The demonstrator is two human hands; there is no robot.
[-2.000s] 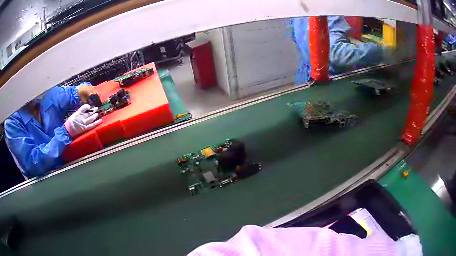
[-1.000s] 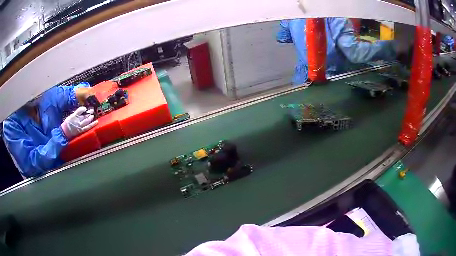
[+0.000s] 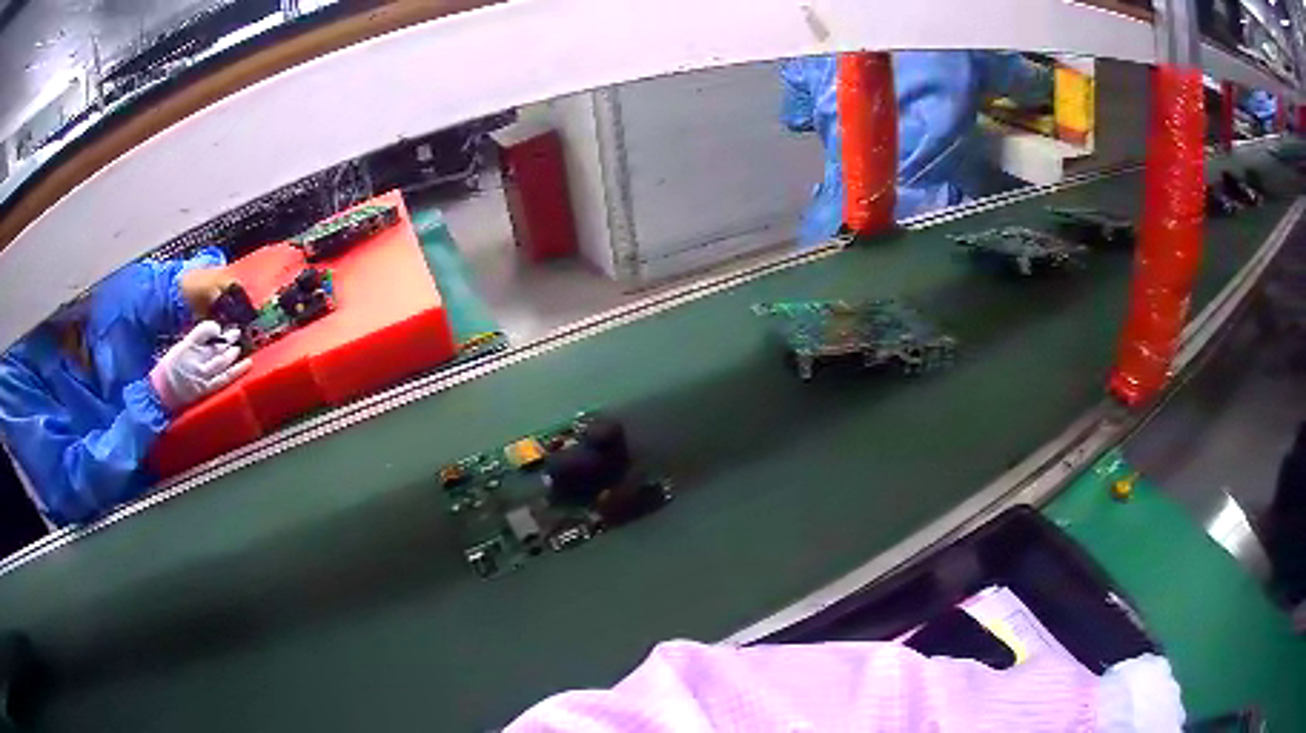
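Note:
A green circuit board point(image 3: 501, 518) lies on the dark green conveyor belt point(image 3: 373, 630) with its component side up; it has a yellow-topped block and a large black lump. A pink checked sleeve point(image 3: 845, 690) crosses the bottom edge. At its right end a bit of white glove point(image 3: 1142, 697) shows at the cuff; which hand it belongs to I cannot tell. The fingers of both my hands are out of the picture.
More boards point(image 3: 857, 338) lie on the belt farther right. A black tray point(image 3: 1053, 551) with printed paper is on the green mat point(image 3: 1203, 587). Red-wrapped posts point(image 3: 1163, 244) stand at the belt edges. Across it, a gloved person handles a board on a red block point(image 3: 380, 337); another person stands behind.
The boards on the belt have shifted left in the view, and the posts, red block and tray have also shifted slightly left. The sleeve stays low over the tray.

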